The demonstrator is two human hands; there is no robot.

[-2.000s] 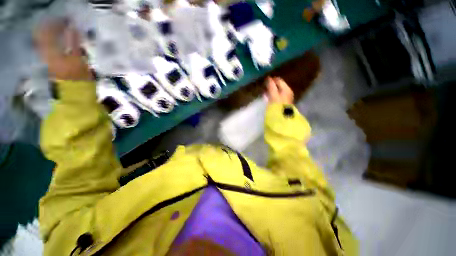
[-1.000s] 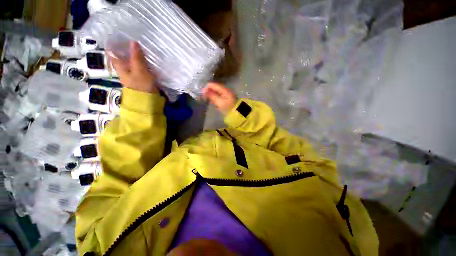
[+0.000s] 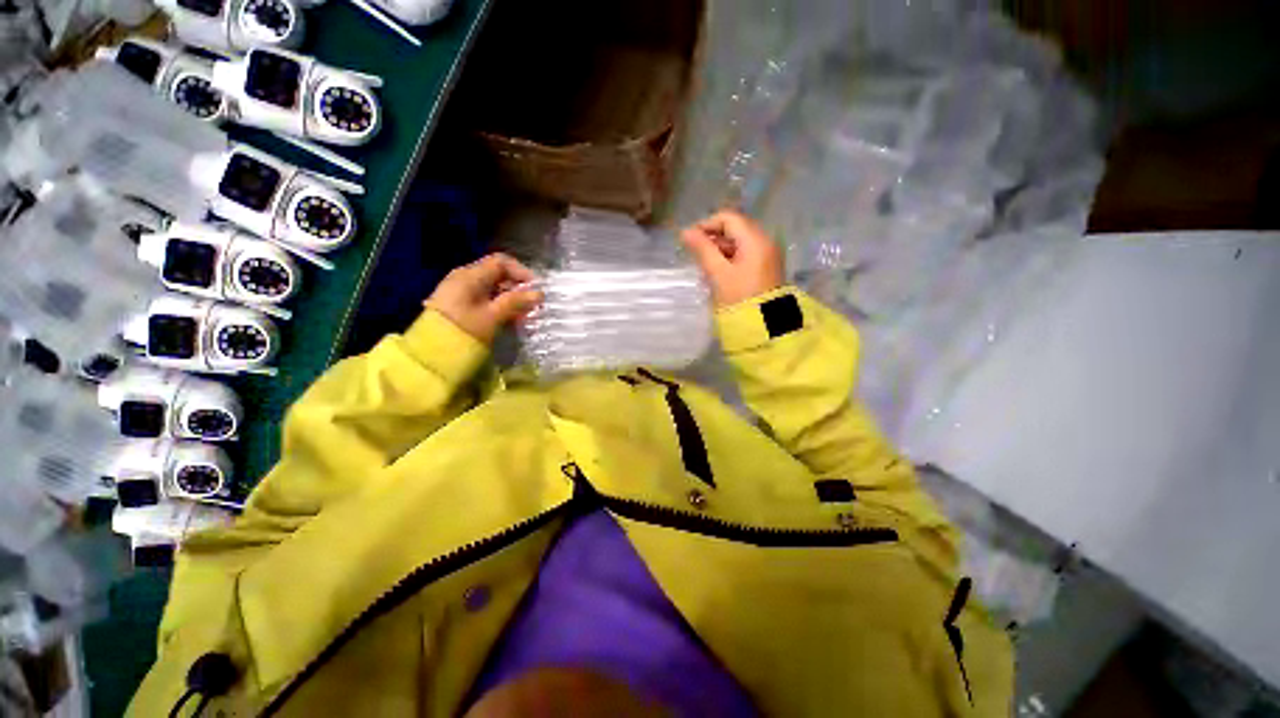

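A clear ribbed air-column bag (image 3: 618, 320) is stretched between my two hands in front of my jacket, off the bench edge. My left hand (image 3: 484, 295) pinches its left side. My right hand (image 3: 736, 258) pinches its upper right corner. The bag looks flat and nothing shows inside it. More ribbed plastic sticks up behind it. Several white security cameras (image 3: 267, 199) with black square panels and round dotted lens faces lie in a column along the bench edge at the left, away from my hands.
The green bench (image 3: 368, 168) runs along the left, with bagged items (image 3: 105, 288) heaped beyond the cameras. An open brown carton (image 3: 583, 166) stands ahead. A large heap of clear air-column stock (image 3: 927, 183) lies to the right, beside a white surface (image 3: 1179, 365).
The ribbed plastic has come down from the upper left to in front of my chest and now spans both hands. My left hand has moved right, away from the cameras; my right hand has moved right.
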